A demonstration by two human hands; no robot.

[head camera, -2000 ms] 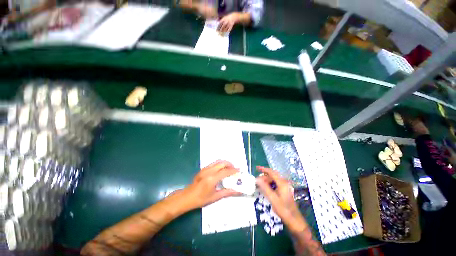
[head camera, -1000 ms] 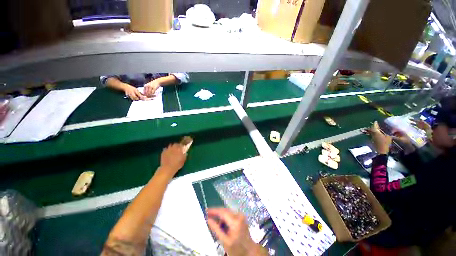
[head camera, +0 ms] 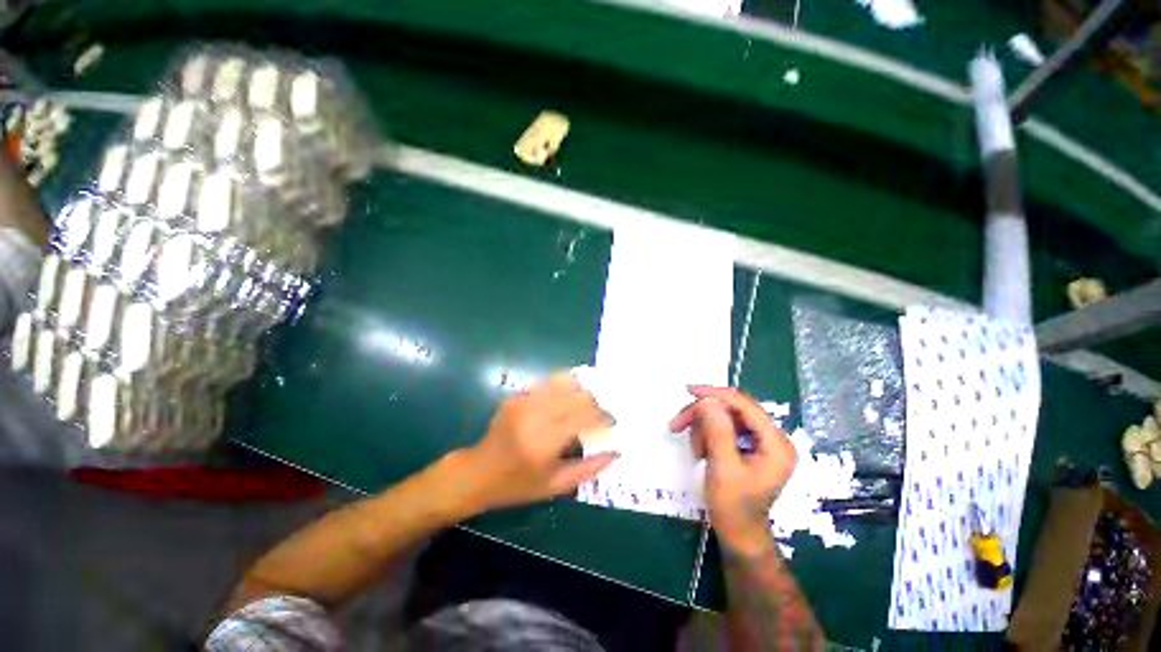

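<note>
My left hand (head camera: 535, 439) is over the left edge of the white sheet (head camera: 668, 318), thumb and fingers closed around a small cream piece (head camera: 596, 439), probably a housing; most of it is hidden. My right hand (head camera: 741, 465) is over the sheet's right edge, fingers curled around a small dark object (head camera: 746, 442) that I cannot identify. The two hands are apart. A pile of small white pieces (head camera: 821, 490) lies right of my right hand.
Stacked blister trays (head camera: 178, 204) stand left. A cream housing (head camera: 544, 138) lies on the green belt. Bubble wrap (head camera: 847, 369), a printed sheet (head camera: 961, 446) with a yellow-black tool (head camera: 989, 560), and a cardboard box (head camera: 1050, 560) of dark parts are right.
My left hand reached over the belt to a housing and is now back over the white sheet. My right hand stays near the sheet. The view has swung right, then left and down.
</note>
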